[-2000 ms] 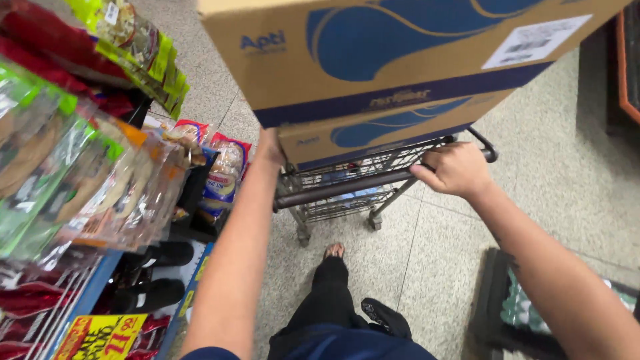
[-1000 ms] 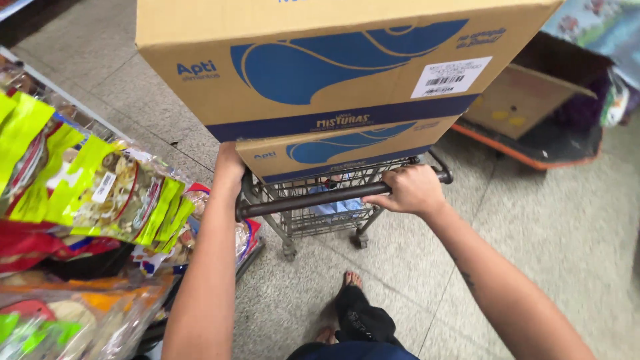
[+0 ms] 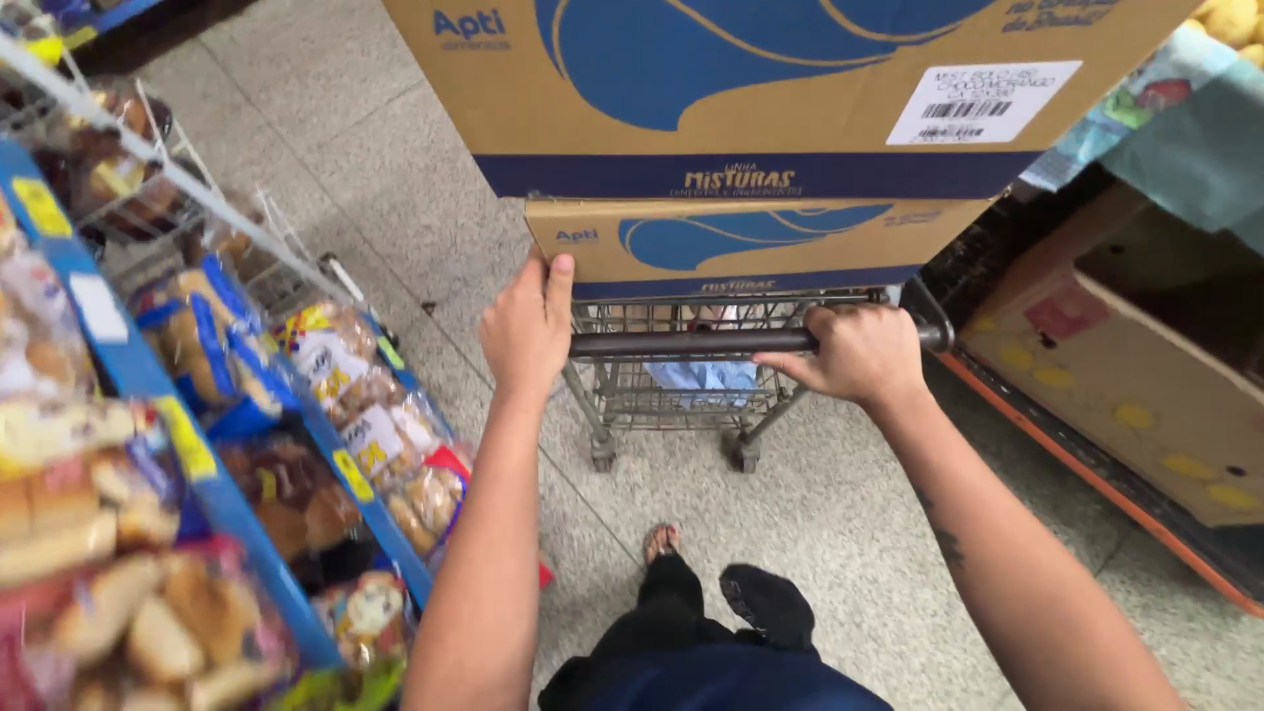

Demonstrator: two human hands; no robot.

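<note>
Two stacked cardboard boxes, a large upper box (image 3: 790, 89) and a lower box (image 3: 731, 242), rest on a metal shopping cart (image 3: 681, 395) in front of me. My right hand (image 3: 854, 351) is wrapped around the dark cart handle (image 3: 691, 343) near its right end. At the handle's left end is my left hand (image 3: 528, 321), with its thumb and fingers against the lower box's left corner; whether it also grips the bar is hard to tell. Light blue plastic (image 3: 706, 378) shows through the cart's wire.
Shelves with blue edges (image 3: 148, 385) run along the left, holding bagged bread (image 3: 163, 612) and other packaged baked goods (image 3: 380, 415). To the right, an open cardboard carton (image 3: 1136, 375) lies on a black platform with an orange edge (image 3: 1106, 484). Speckled floor (image 3: 612, 553) shows around my feet.
The shelves beside me now show bread where green-yellow bags were on the left. The cart has moved along the aisle with me, and the carton on the right is closer. Both hands stay at the handle.
</note>
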